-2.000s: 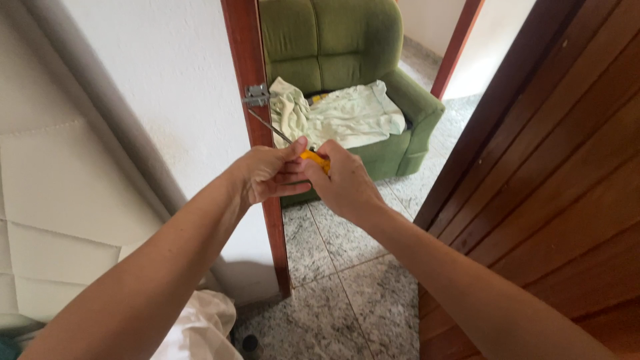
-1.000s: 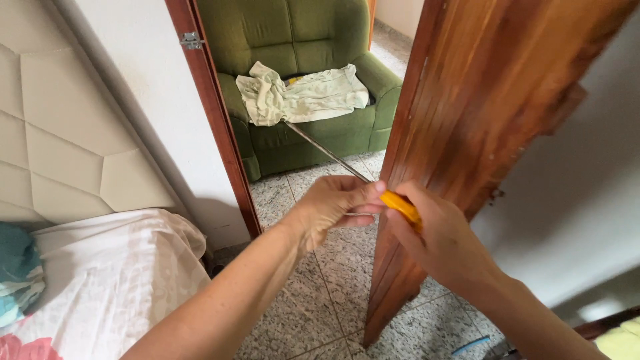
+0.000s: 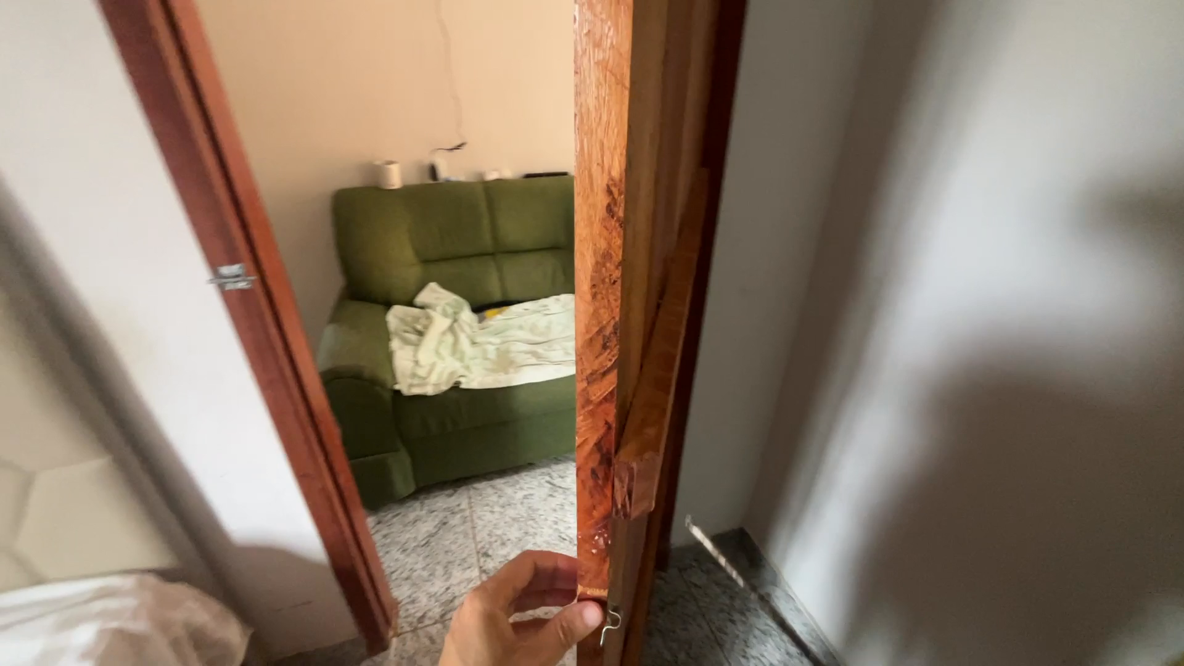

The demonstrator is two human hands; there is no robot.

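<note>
My left hand [image 3: 527, 610] is at the bottom centre, at the narrow edge of a brown wooden door [image 3: 601, 388]. Its thumb presses on that edge, and the other fingertips pass out of sight behind the door's left side. A small bent metal wire [image 3: 610, 625] sticks out beside the thumb tip; what holds it is unclear. The door edge has dark, rough marks. A long thin metal shaft [image 3: 740, 578], its tip up and to the left, slants in from the lower right. My right hand is out of view, as is the shaft's other end.
A metal plate [image 3: 233, 277] sits on the red-brown door frame [image 3: 277, 342] at left. Beyond the doorway stands a green sofa [image 3: 462, 416] with a pale cloth [image 3: 444, 342] on it. A wooden bar [image 3: 652, 398] juts from the door. White fabric [image 3: 120, 620] lies lower left.
My left hand has left the screwdriver's shaft and is now at the door edge. My right hand, earlier on the yellow handle, has gone out of view. The view has shifted.
</note>
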